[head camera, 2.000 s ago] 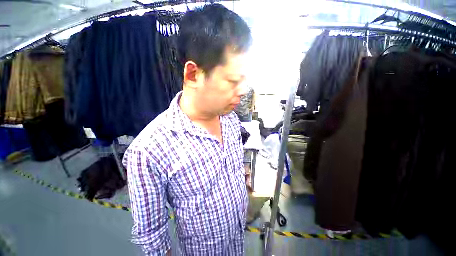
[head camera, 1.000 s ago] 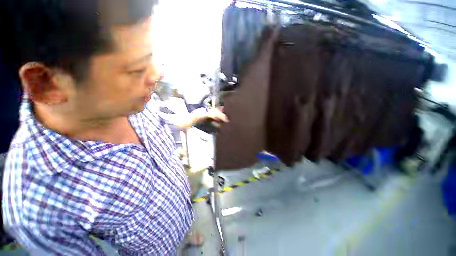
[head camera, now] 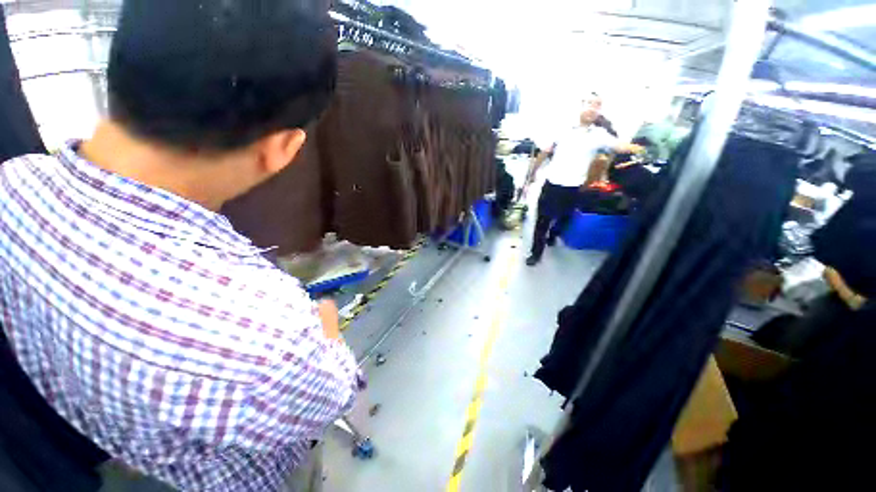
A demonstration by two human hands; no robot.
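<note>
Neither of my hands is in view. Nearest in front of me, at the left, a person in a checked shirt (head camera: 182, 336) stands turned away, head bent to the right. Beyond this person, brown garments (head camera: 384, 154) hang close together on a rail. At the right, long dark garments (head camera: 663, 307) hang beside a slanted metal pole (head camera: 672, 207).
A person in a white top (head camera: 567, 168) stands farther down the aisle near a blue bin (head camera: 594, 231). A yellow-black tape line (head camera: 480, 384) runs along the grey floor. A cardboard box (head camera: 704, 408) and a rail's caster wheel (head camera: 362, 448) stand low.
The view has swung right. The person in the checked shirt now shows from behind at the left, and the brown garments have shifted left. The aisle, the distant person and the right-hand dark garments have appeared.
</note>
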